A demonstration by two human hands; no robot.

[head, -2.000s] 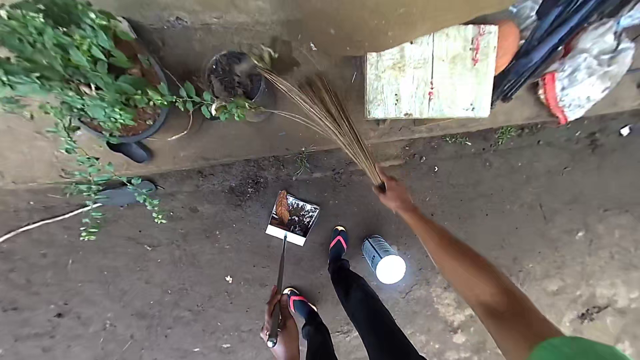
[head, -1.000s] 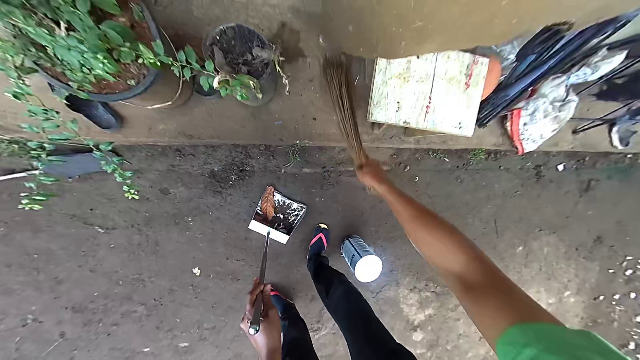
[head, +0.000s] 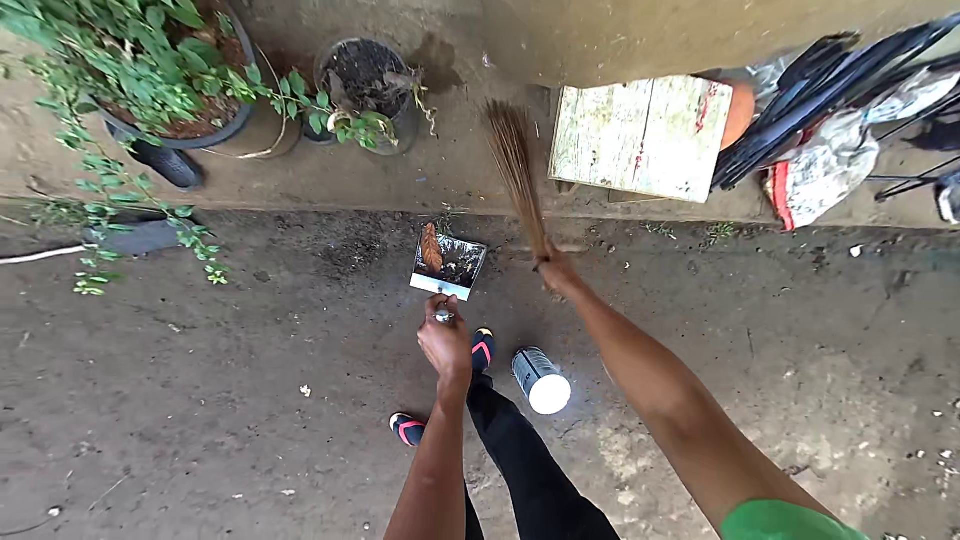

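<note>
My right hand [head: 556, 271] grips the bound end of a stick broom [head: 517, 169]; its bristles fan out over the raised concrete ledge, left of a wooden board. My left hand [head: 445, 337] is closed around the handle end of a metal dustpan [head: 442, 286], in front of my feet. In the pan lie a brown dried leaf [head: 430, 249] and dark debris [head: 459, 264]. The pan is close to the foot of the ledge, and most of its handle is hidden by my hand or seen end-on.
A cylindrical can [head: 536, 375] with a bright white end is beside my right foot. On the ledge are a large potted plant [head: 244, 124], a smaller pot [head: 401, 124], a painted wooden board [head: 641, 139], black folded material [head: 787, 101] and a plastic sack [head: 829, 169].
My left hand has moved up toward the dustpan, whose long handle showed clearly before. The broom has swung from pointing up-left to nearly upright in view, its bristles now near the board.
</note>
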